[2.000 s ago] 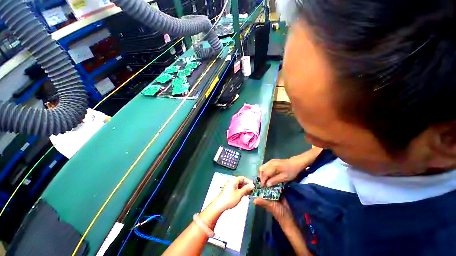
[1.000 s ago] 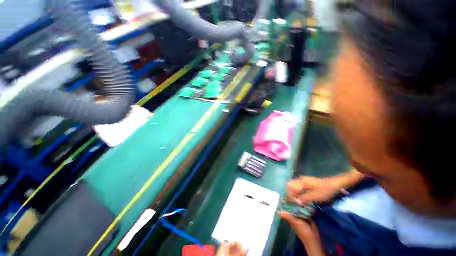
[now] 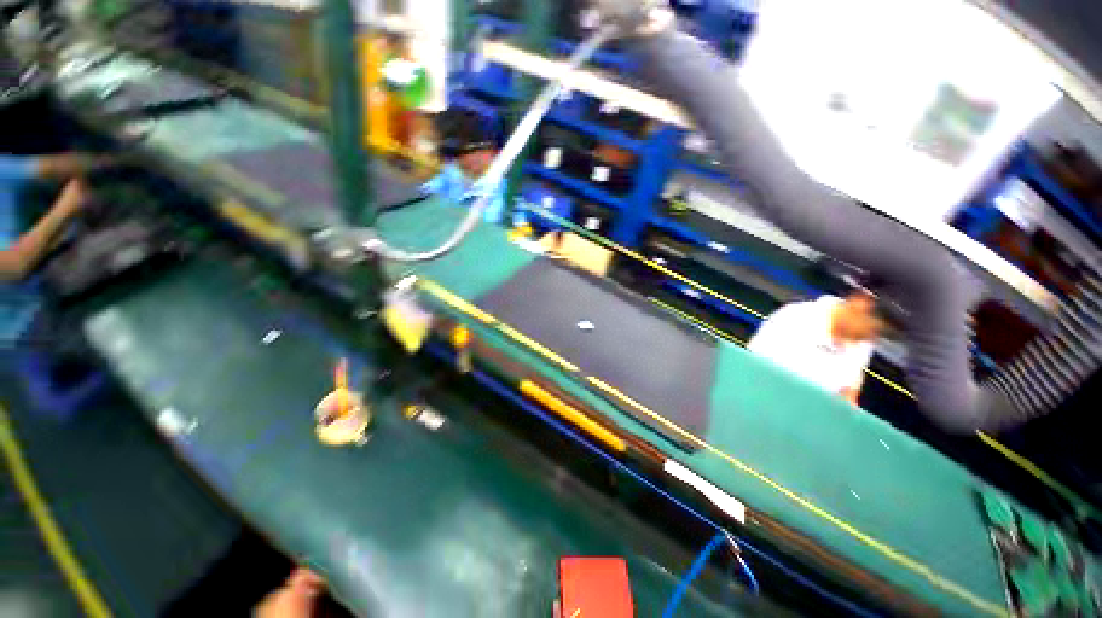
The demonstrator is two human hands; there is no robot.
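Note:
A hand, which looks like my left hand (image 3: 290, 596), shows small and blurred at the bottom edge, beside the near edge of the green bench (image 3: 242, 441). Most of it is cut off, so I cannot tell whether it holds anything. My right hand is out of the picture. A red-orange flat pad (image 3: 595, 587) lies on the bench at the bottom centre, cut by the frame edge. A round pale pot (image 3: 342, 418) with an orange stick upright in it stands on the bench, left of centre.
The raised green line (image 3: 822, 435) with dark mats (image 3: 604, 344) runs behind the bench. Green boards (image 3: 1033, 549) lie at far right. A blue cord (image 3: 695, 579) loops near the pad. A grey hose (image 3: 834, 229) hangs overhead. People are at left and beyond the line.
The view has swung left. The other person's hands with the circuit board, the white sheet, calculator and pink bundle have left view. The pot and bench's left part have come in.

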